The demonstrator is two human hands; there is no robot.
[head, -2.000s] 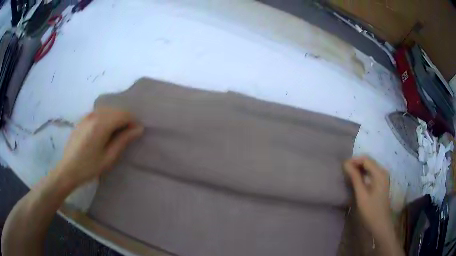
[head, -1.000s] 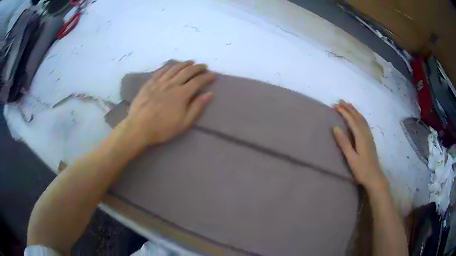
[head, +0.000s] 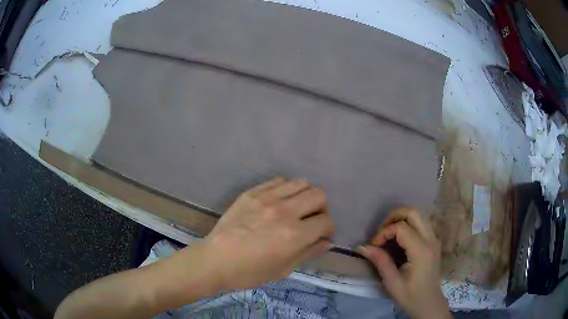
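A large taupe garment panel (head: 268, 131) lies flat across the white table, with a dark pressed fold (head: 274, 82) running its length. A tan card strip (head: 131, 190) lies along the panel's near edge. My left hand (head: 274, 227) rests on the near edge, fingers bent, its fingertips at the edge. My right hand (head: 405, 255) pinches the near edge to the right of it, thumb and finger together. A short dark line shows at the edge between the two hands.
The iron (head: 529, 243) stands at the right edge, partly cut off. A pale patch (head: 481, 209) lies on the brown scorched area. White crumpled material (head: 543, 140) and a grey pointed shape (head: 506, 90) are at far right. A frayed strip (head: 59, 57) lies at left.
The view has shifted toward the table's near edge. Both hands have moved from the panel's far part to its near edge, closer together. The panel lies flat, its near edge now visible.
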